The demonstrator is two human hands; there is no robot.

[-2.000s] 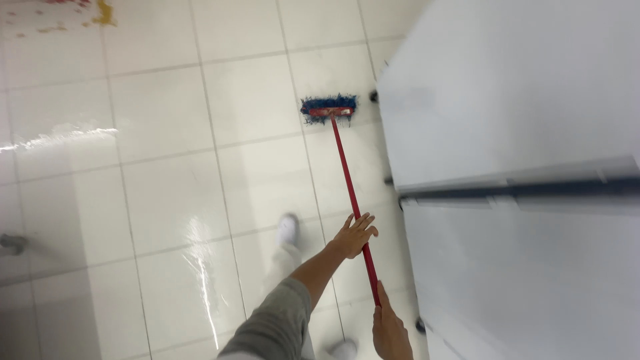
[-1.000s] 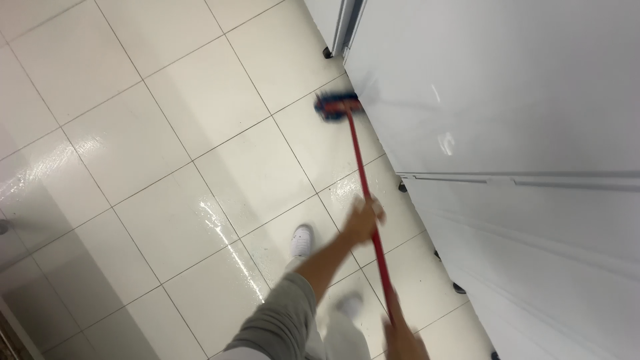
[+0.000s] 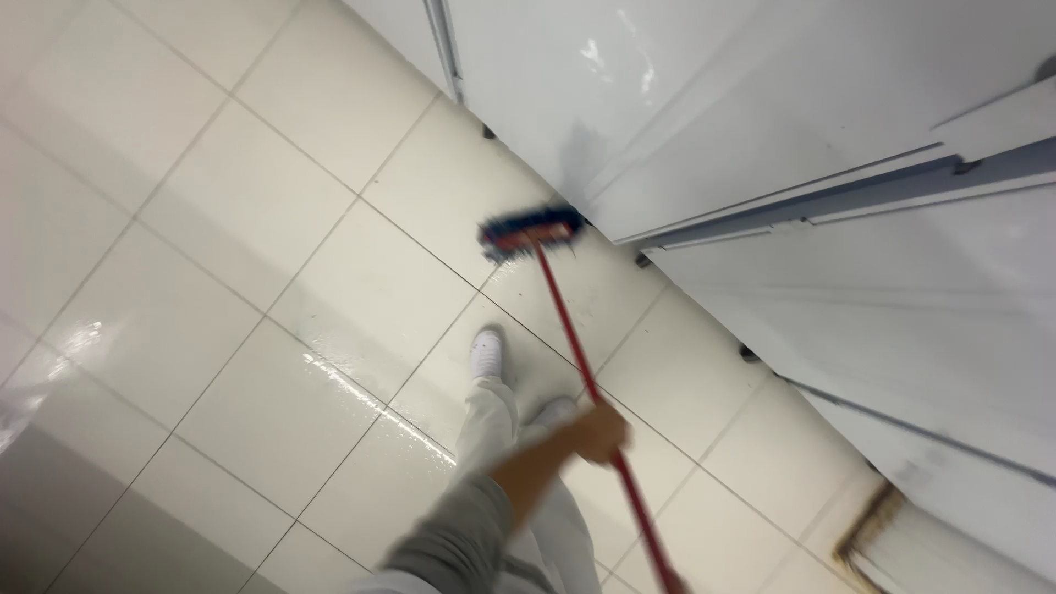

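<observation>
A push broom with dark blue bristles (image 3: 530, 229) rests its head on the tiled floor, close to the base of the white cabinets. Its red handle (image 3: 568, 320) runs down toward the bottom edge of the view. My left hand (image 3: 601, 431) is closed round the middle of that handle, blurred by motion. Of my right hand (image 3: 675, 584), only a small blurred part shows low on the handle at the bottom edge; its fingers are hidden.
White cabinets (image 3: 891, 313) on small dark feet line the right side. My white shoe (image 3: 487, 353) stands below the broom head. Glossy cream tiles (image 3: 313, 206) cover the floor, with small dark specks near the handle. A brown-stained edge (image 3: 866, 520) lies at lower right.
The view has turned and shifted along the cabinets. My right hand, seen on the lower handle before, has moved almost out of view. My left hand still holds the handle.
</observation>
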